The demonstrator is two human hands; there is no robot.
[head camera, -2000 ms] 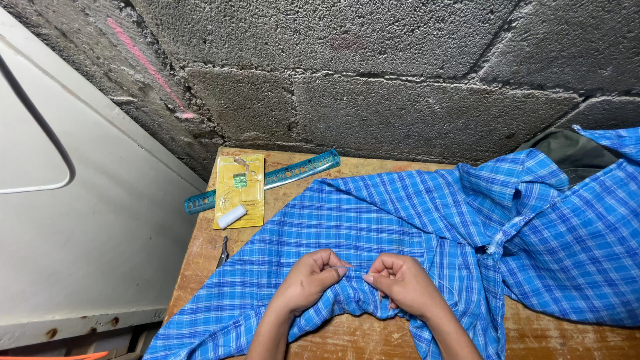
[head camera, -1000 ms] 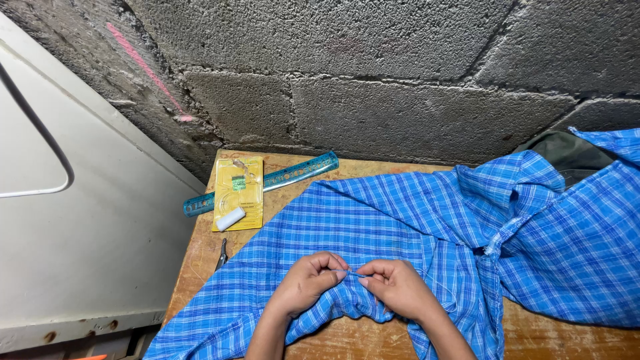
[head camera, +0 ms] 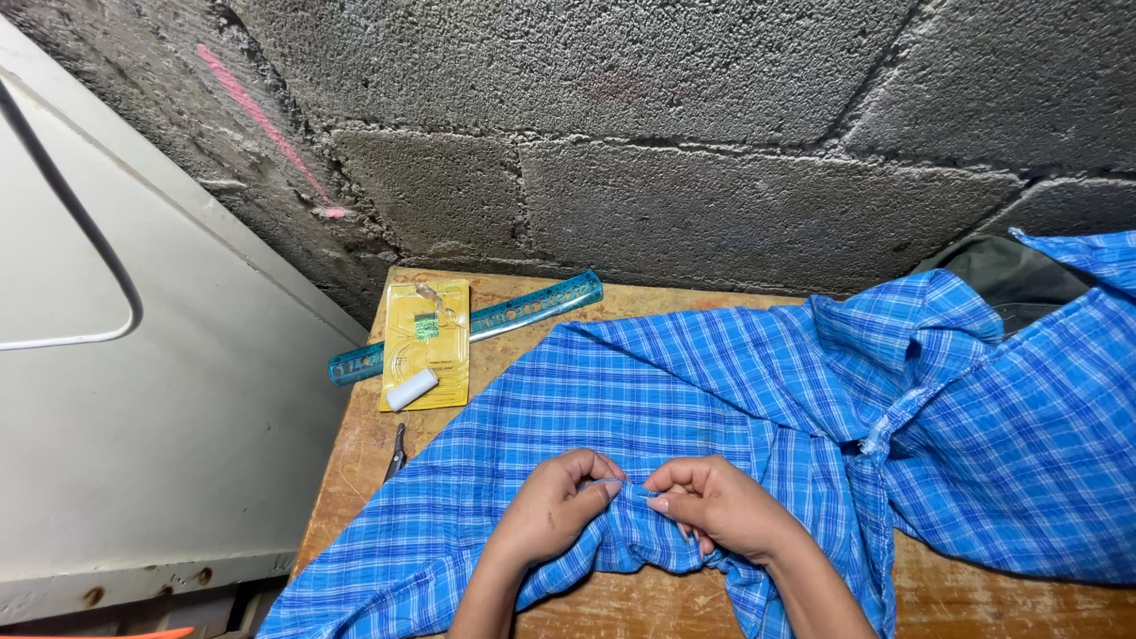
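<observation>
A blue plaid cloth garment [head camera: 639,382] lies spread and bunched over a wooden table. My left hand [head camera: 568,501] pinches a fold of it between thumb and fingers near the front of the table. Just to the right, my right hand [head camera: 719,506] grips the same fold, thumb and forefinger close to the left fingertips. Whether a needle is between the fingers cannot be told. A frayed seam edge [head camera: 887,426] of the cloth shows right of the hands.
At the table's back left, a yellow blister card [head camera: 453,355] with a white thread spool [head camera: 413,389] lies over a teal stencil ruler [head camera: 537,304]. Small dark snips [head camera: 397,453] are partly under the cloth. A concrete block wall [head camera: 692,204] stands behind, a white metal panel [head camera: 177,355] at left.
Both hands stay at the same fold of cloth. The right hand's fingers have shifted slightly, and its fingertips now sit a little apart from the left ones.
</observation>
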